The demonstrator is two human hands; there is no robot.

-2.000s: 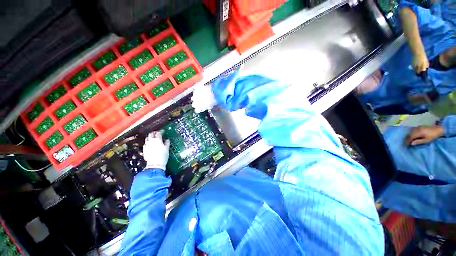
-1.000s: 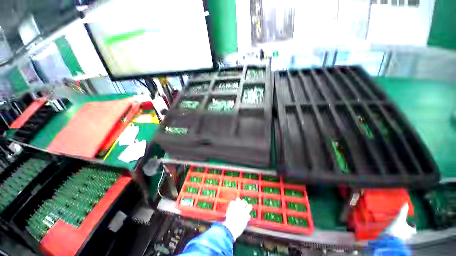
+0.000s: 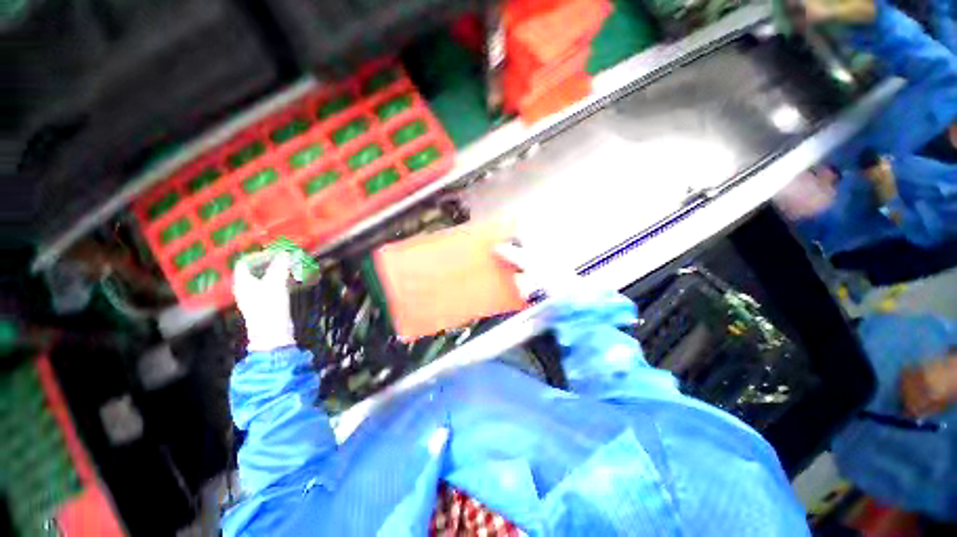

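Note:
My left hand, in a white glove, holds a small green board at the front edge of the red blister tray, which holds small green boards in its pockets. My right hand, also gloved and blurred, is at the right edge of a flat red-orange piece. My fingers touch this edge. The piece lies over the line, covering what is below it. Dark fixture parts show around it.
Folded red trays stand on the green-matted shelf. The metal rail runs beside a black bin holding a fixture. People in blue smocks are at the right. Black trays lie upper left.
The view has swung back down to the line. The red-orange piece now lies where the large green board showed earlier. My left hand has taken a small board; my right hand has left the folded red trays.

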